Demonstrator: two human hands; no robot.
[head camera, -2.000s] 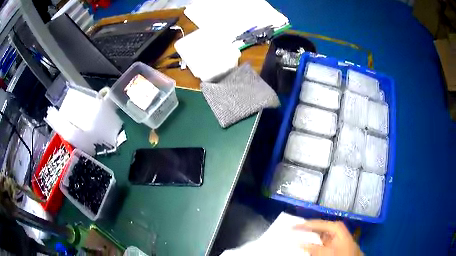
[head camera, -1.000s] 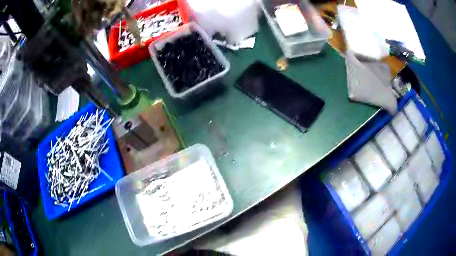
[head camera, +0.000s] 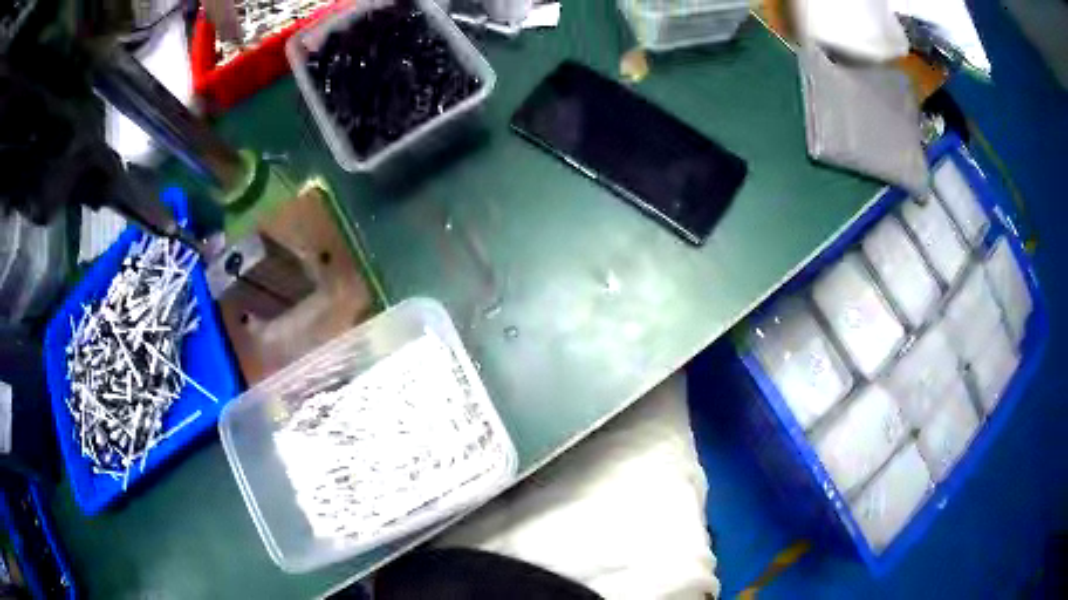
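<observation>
Neither of my hands is in the picture. A clear plastic tub (head camera: 240, 451) at the bench's front edge holds pale pins. Left of it, a blue tray (head camera: 205, 428) holds a loose heap of silver-white pins. Between and behind them stands the press, with its shiny column (head camera: 176, 123) and dark arm. A small silver block (head camera: 275, 275) with a dark hole and slot sits on the brownish base plate (head camera: 316, 229). A clear tub of small black parts (head camera: 387, 82) stands behind the press base, to its right.
A black smartphone (head camera: 632, 150) lies on the green bench top (head camera: 586, 305). A red tray (head camera: 213, 73) is behind. A grey cloth (head camera: 861, 123) lies at the far right corner. A blue crate (head camera: 808, 463) with rows of closed tubs stands right of the bench. Pale fabric and a dark shape are below the edge.
The view has swung left and down from the crate to the press and trays. The hand and white sheet seen two seconds ago are out of view.
</observation>
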